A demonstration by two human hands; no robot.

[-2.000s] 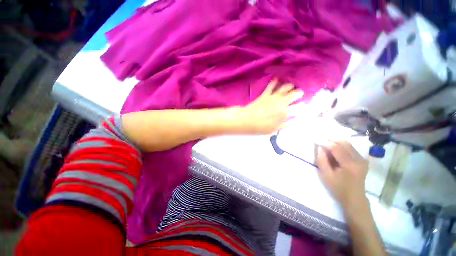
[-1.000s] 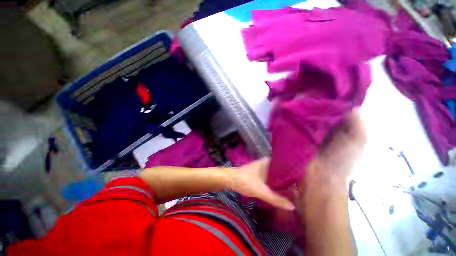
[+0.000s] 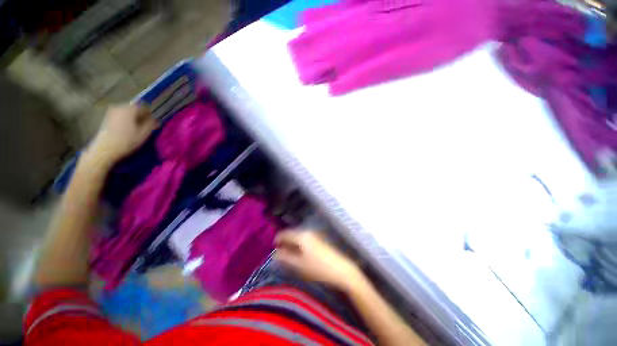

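A magenta garment piece (image 3: 191,134) lies bunched across the crate (image 3: 177,74), with a long part trailing down to the lower left. My left hand (image 3: 127,130) is over the crate's far left side, beside this cloth. It is blurred, its fingers look curled, and any grip is hidden. My right hand (image 3: 308,257) is low at the table's front edge, just right of a second magenta piece (image 3: 233,246). Its fingers are bent, and I cannot tell whether they hold anything.
The white table (image 3: 379,162) runs diagonally on the right. More magenta cloth (image 3: 406,40) lies at its back and hangs over toward the right. Part of the sewing machine (image 3: 588,236) shows blurred at the right edge. Dark navy cloth lies under the magenta in the crate.
The magenta piece handled above the table edge is gone from there, and magenta cloth now lies over the navy cloth in the crate. My left hand moved left; my right hand moved left and back.
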